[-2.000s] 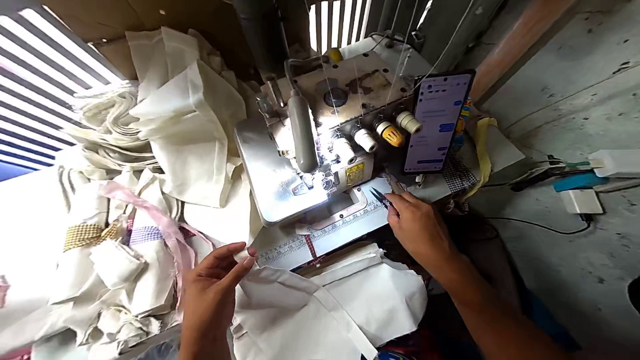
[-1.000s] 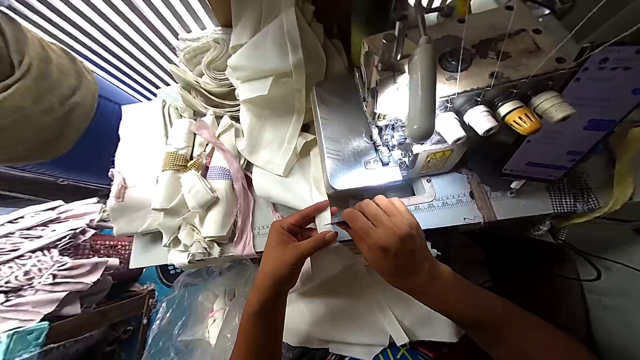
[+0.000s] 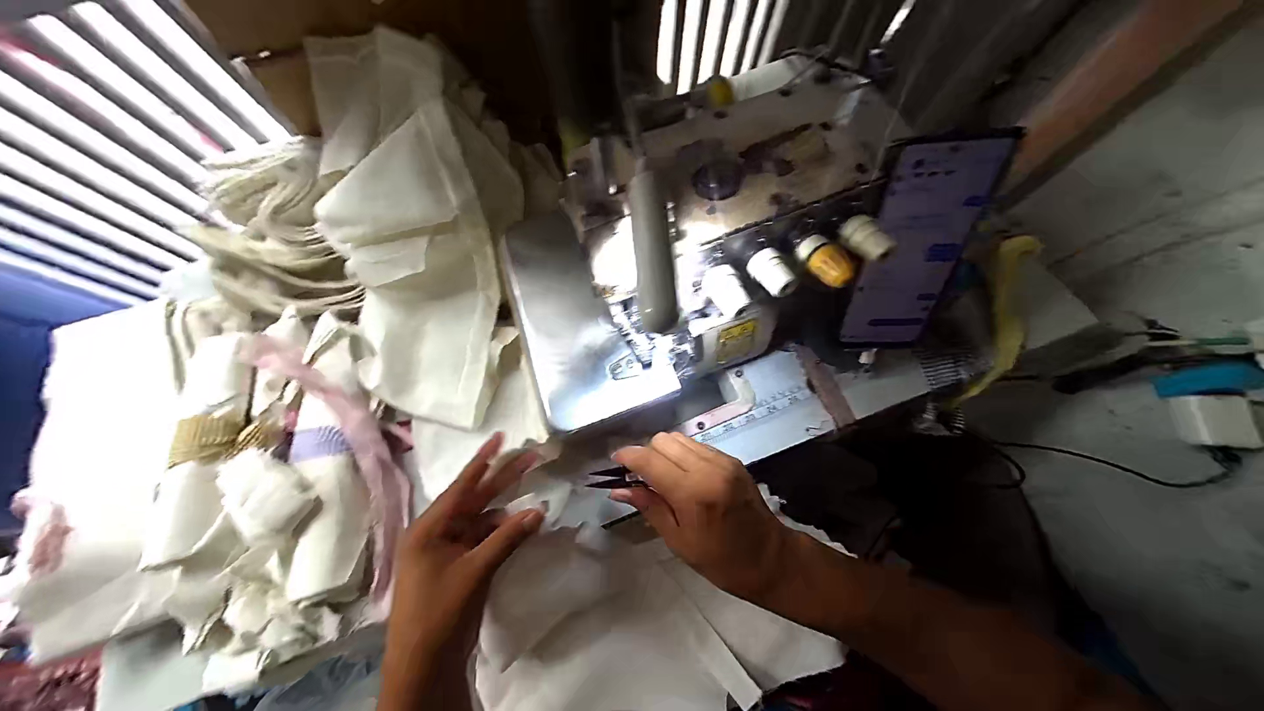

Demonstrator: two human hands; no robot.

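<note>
My right hand (image 3: 706, 504) holds small dark thread snips (image 3: 614, 479), their blades pointing left toward the edge of white fabric. My left hand (image 3: 464, 543) is spread at that edge, thumb and fingers apart; whether it pinches the cloth is unclear. The white fabric (image 3: 632, 632) hangs over the table's front edge below both hands. Just beyond them stands an overlock sewing machine (image 3: 731, 178) with its lit needle area, metal side plate (image 3: 583, 326) and several tension knobs (image 3: 828, 261). A measuring tape strip (image 3: 750, 420) runs along the table front.
Heaped white cloth pieces (image 3: 405, 227) and bundles tied with patterned strips (image 3: 321, 444) lie left of the machine. A phone (image 3: 928, 237) with a lit screen leans at its right, near a yellow strip (image 3: 1007, 306). A white power adapter (image 3: 1220, 420) with cables is at far right.
Two seconds ago the hands were farther apart, the snips over the tape. One second ago they met at the fabric edge; now they are slightly apart. The view has swung left and back.
</note>
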